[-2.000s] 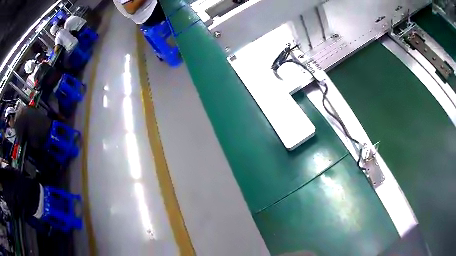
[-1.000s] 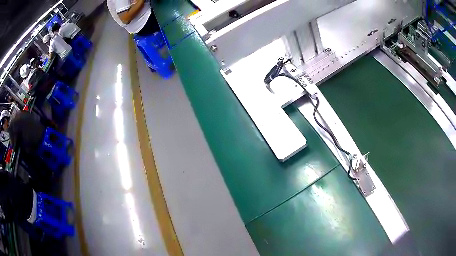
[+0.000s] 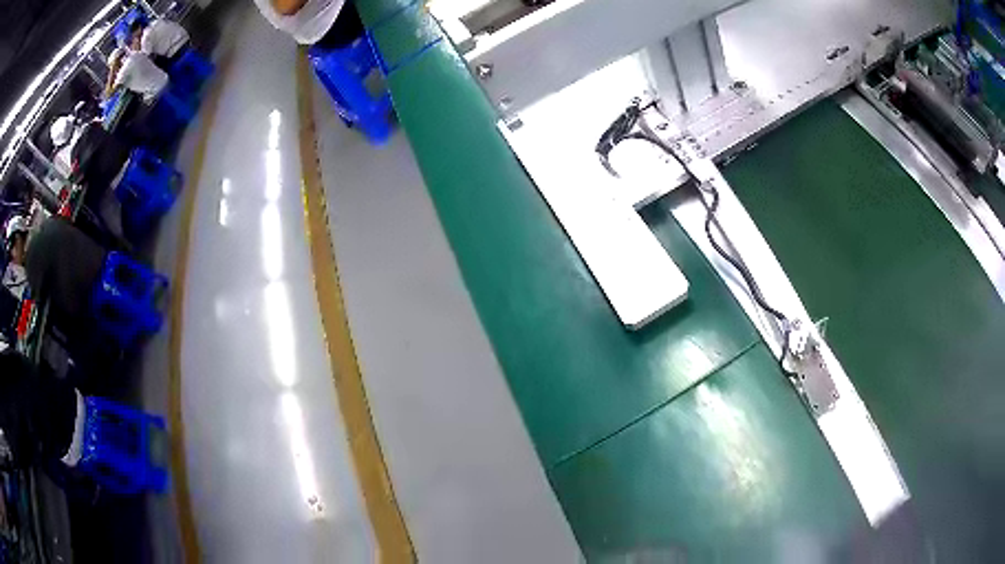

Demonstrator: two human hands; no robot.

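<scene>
Neither of my hands is clearly in view; a faint pale blur at the bottom edge is too unclear to name. Nearest in front of me, the dark-green conveyor belt (image 3: 871, 275) runs down the right side. Its white near rail (image 3: 854, 452) carries a small silver bracket (image 3: 813, 380). A black cable (image 3: 733, 259) runs from the bracket up to the machine frame (image 3: 628, 270). The glossy green worktop (image 3: 617, 441) lies left of the rail. I see no carrier plate or tweezers.
A far rail (image 3: 937, 176) curves at the right, with metal mechanisms at the upper right. A seated person (image 3: 314, 20) on a blue stool (image 3: 358, 94) is cut off at the top. More people and blue stools (image 3: 121, 446) line the left, beyond a grey floor (image 3: 441, 441) with yellow lines.
The view has shifted slightly since one second ago: the frame and bracket sit a little higher and further right, and the person at the top is more cut off. No handled object has visibly moved.
</scene>
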